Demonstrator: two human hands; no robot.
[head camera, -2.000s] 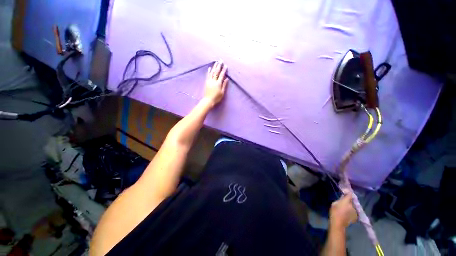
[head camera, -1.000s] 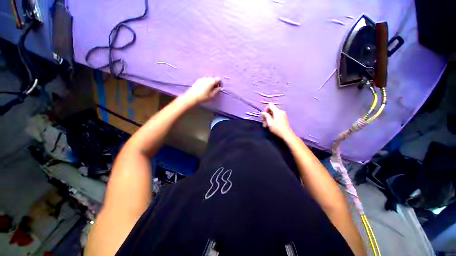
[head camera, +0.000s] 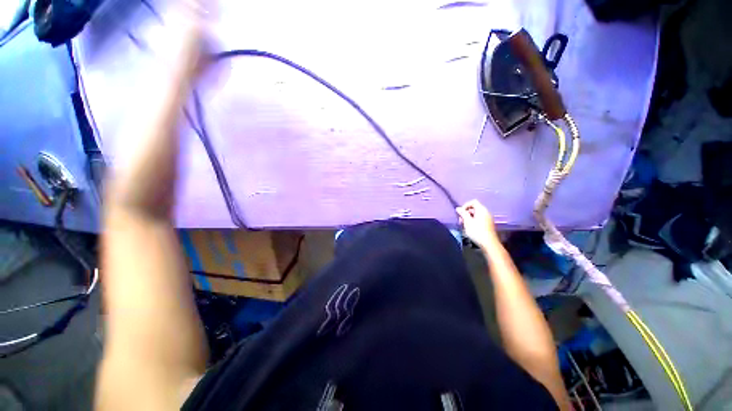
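Note:
A long, thin dark fabric strip (head camera: 351, 101) lies in a curve across the lilac padded ironing table (head camera: 321, 172). My right hand (head camera: 475, 221) pinches its near end at the table's front edge. My left hand (head camera: 195, 48) is stretched over the upper left of the table, blurred and washed out. The strip meets it there, but its fingers cannot be made out. More of the strip hangs in a narrow loop below that hand, down to the front edge. A steam iron (head camera: 514, 80) with a brown handle rests at the upper right.
The iron's wrapped hoses (head camera: 574, 250) trail off the front edge at right. A second iron (head camera: 54, 172) lies on the blue table at left. A cardboard box (head camera: 233, 257) is under the table. A dark object (head camera: 64, 18) is at the upper left corner. Dark cloth (head camera: 674, 225) lies at right.
My left hand has moved far up and left from near my right hand. The strip between them is now long and curved. My right hand has shifted slightly right and down. The view has turned.

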